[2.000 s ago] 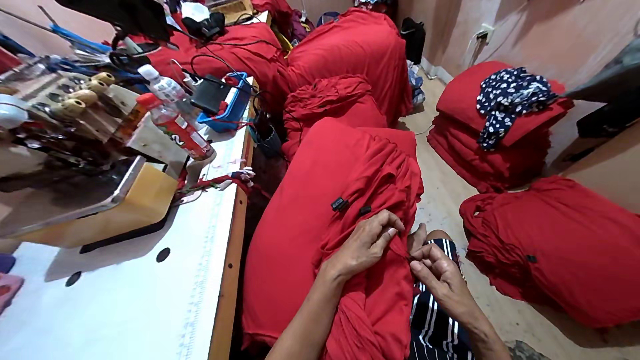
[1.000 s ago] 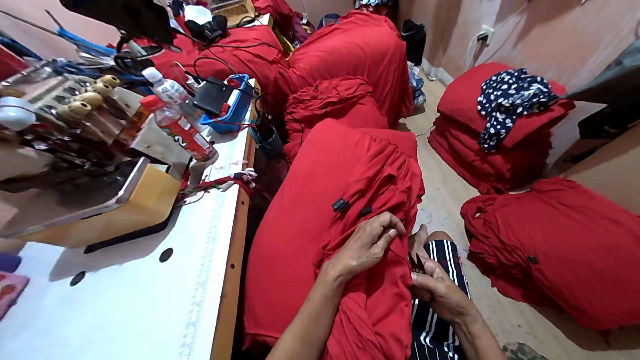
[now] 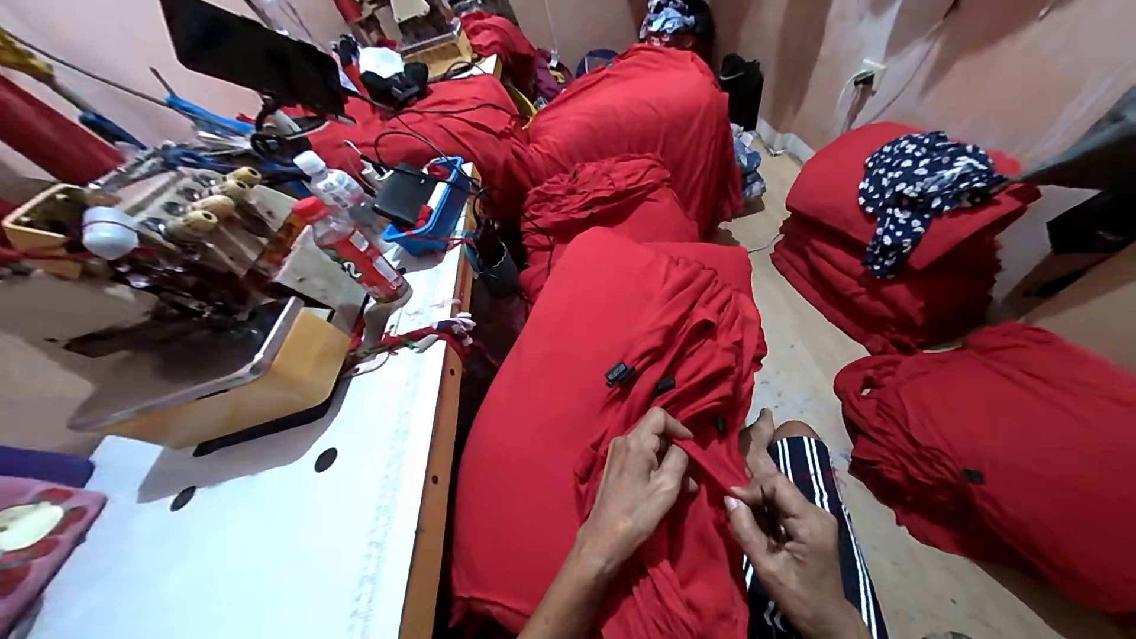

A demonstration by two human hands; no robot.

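A tall pile of red fabric garments [image 3: 550, 417] lies in front of me, with small black labels [image 3: 619, 374] on its gathered right part. My left hand [image 3: 641, 479] pinches a fold of the red fabric between thumb and fingers. At the pile's right edge, my right hand [image 3: 785, 541] grips the same fabric at its fingertips, so a short stretch spans between the two hands. Something dark, too small to make out, shows within the curled fingers of my right hand. My knee in striped dark cloth [image 3: 821, 497] is just beyond that hand.
On the left, a white sewing table [image 3: 257, 541] carries a sewing machine [image 3: 222, 355], plastic bottles [image 3: 355, 253] and a blue basket [image 3: 430, 235]. More red fabric heaps [image 3: 630, 115] stand behind. On the right are a red stack [image 3: 896, 293] under a dotted cloth [image 3: 923, 191] and another red pile [image 3: 1021, 453].
My right hand has come up from lower beside the pile's edge to the fabric near my left hand. A fold is now stretched between them, and another black label shows.
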